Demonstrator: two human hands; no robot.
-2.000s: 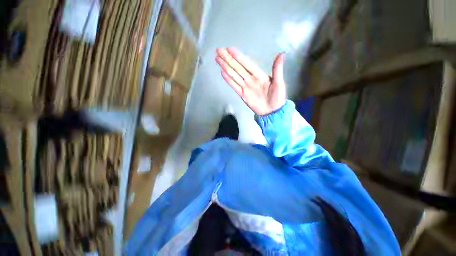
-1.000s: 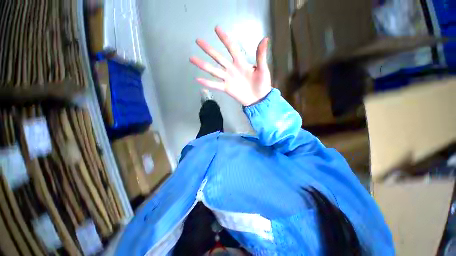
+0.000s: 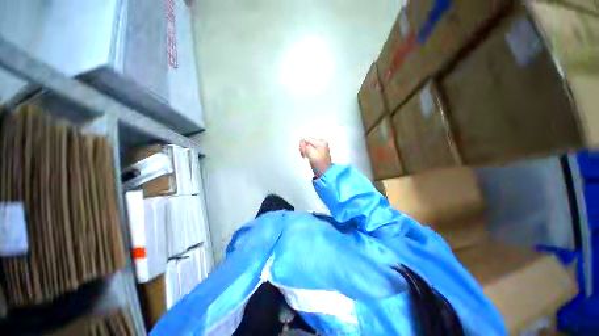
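Note:
My right hand (image 3: 316, 154) is bare and small in the middle of the picture, at the end of a light blue sleeve (image 3: 358, 200). Its fingers are curled in and together, with nothing visible in them. It is held over the pale floor (image 3: 253, 98), in front of my body. My left hand is not in view. The front of my blue jacket (image 3: 309, 252) fills the bottom middle. A dark shoe (image 3: 274, 203) shows just beyond it.
On the left, a grey shelf rack (image 3: 111, 141) holds upright brown cardboard sheets (image 3: 62, 197), white boxes (image 3: 174, 216) and a large pale box (image 3: 154, 59). On the right are stacked brown cartons (image 3: 502, 92), an open carton (image 3: 525, 289) and blue bins (image 3: 584, 302).
My right hand was spread open with the palm showing; now its fingers are curled and it is lower and nearer my body. The shelves and cartons beside me have changed as the view moved along.

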